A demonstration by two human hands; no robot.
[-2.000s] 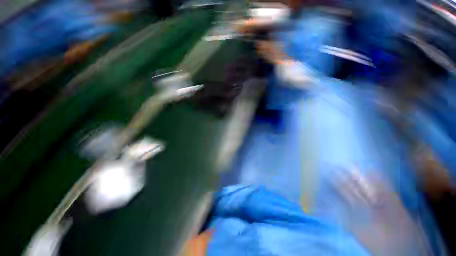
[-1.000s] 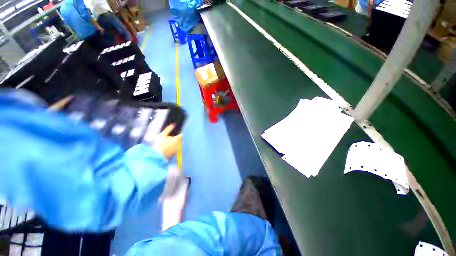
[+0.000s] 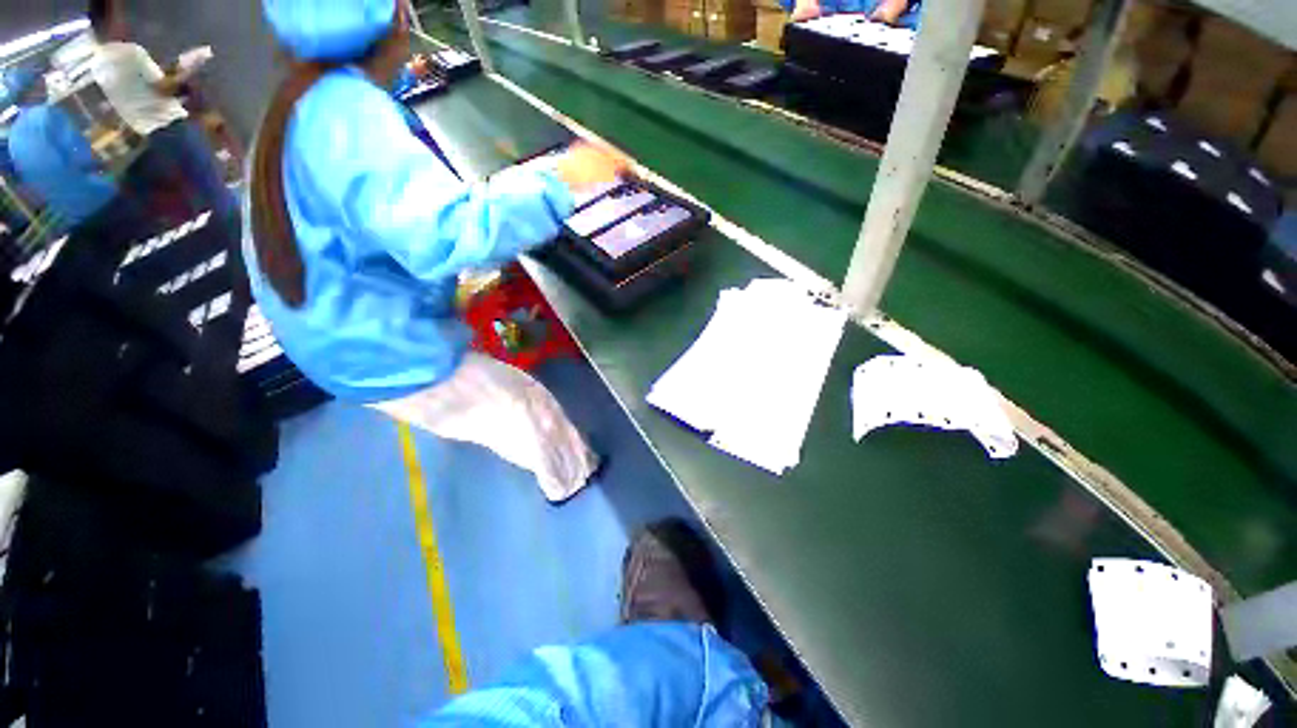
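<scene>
A pile of flat white sheets (image 3: 754, 373) lies fanned out on the dark green worktop (image 3: 910, 569) in front of me. A curled white backing sheet (image 3: 932, 403) with small dark dots lies to its right, near the worn rail. Another dotted backing sheet (image 3: 1152, 622) lies at the lower right, with a small crumpled white piece (image 3: 1242, 704) beside it at the frame edge. Neither of my hands is in view. My blue smock shows at the bottom.
A person in a blue smock (image 3: 384, 228) is at the worktop ahead, one hand over a phone tray (image 3: 633, 235) on stacked black trays. Black tray stacks (image 3: 128, 469) stand at left. A pale post (image 3: 910, 157) rises from the rail. Another person's hands (image 3: 854, 12) show beyond the green belt.
The view has swung from blur to the worktop. The person in blue, earlier carrying a phone tray at left, is now at the worktop; a tray stack now shows there.
</scene>
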